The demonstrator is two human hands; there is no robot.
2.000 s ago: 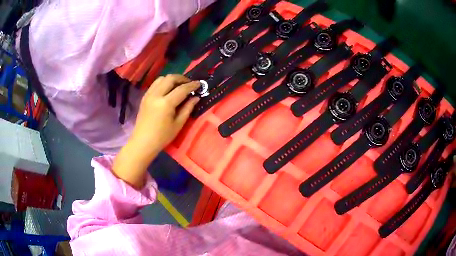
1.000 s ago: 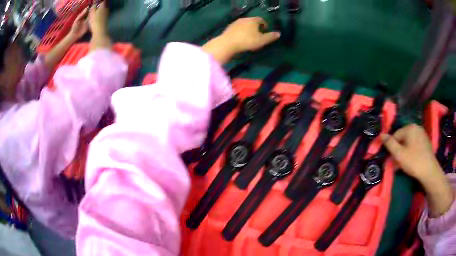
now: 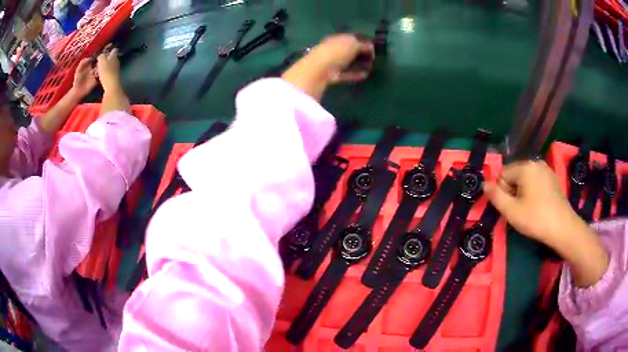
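Black smartwatches lie face down in rows in a red tray (image 3: 463,302), their sensor backs up; one watch (image 3: 475,242) is at the near right. Straps hang across the compartments. My left hand (image 3: 337,58) is stretched over the green bench beyond the tray, fingers curled and blurred beside a dark strip; whether it grips anything cannot be told. My right hand (image 3: 540,203) is at the tray's right edge, its fingertips beside the strap of the near right watch; a hold is not clear. My left sleeve hides the tray's left part.
Loose watches (image 3: 189,48) lie on the green bench (image 3: 447,89) at the far left. Another red tray (image 3: 563,155) with watches stands at the right. A co-worker in a pink smock (image 3: 89,165) works at the left beside red trays. A blurred upright post rises at the right.
The view has swung towards the bench. My left hand has left the watch at the tray's left side and reached over the bench. My right hand has come into view at the tray's right edge.
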